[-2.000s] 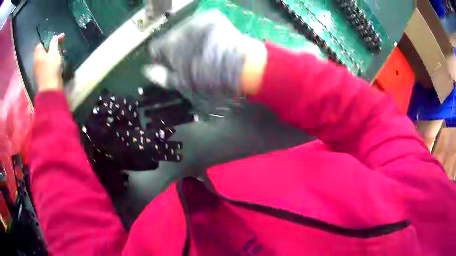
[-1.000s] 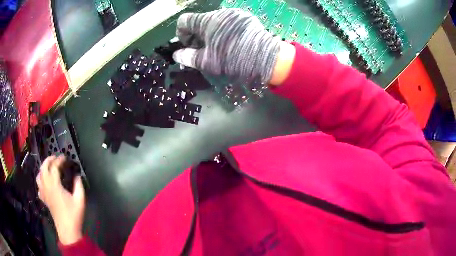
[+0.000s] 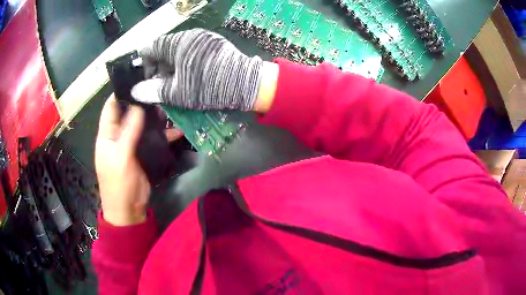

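My right hand (image 3: pixel 202 72), in a striped grey glove, pinches a small flat black part (image 3: pixel 123 78) between its pale fingertips. It also holds a green circuit board (image 3: pixel 205 131), which shows below the palm. My bare left hand (image 3: pixel 122 164) is just below, its fingertips at the lower end of the same black part. Dark pieces (image 3: pixel 154 144) lie beside the left palm; blur hides whether they are held or lie on the table. The hands cover most of the small black parts' pile.
Rows of green boards (image 3: pixel 305 34) lie at the upper middle and right. A pale rail (image 3: pixel 86 83) edges the belt at upper left, with a board-and-black-part pair (image 3: pixel 106 14) beyond it. Long black strips (image 3: pixel 49 201) are heaped at lower left. A red bin (image 3: pixel 461 95) and cartons (image 3: pixel 496 63) stand at right.
My left hand has moved up and right from the strip heap to the gloved hand. My right hand has moved left and down with the board and now shows a black part at its fingertips.
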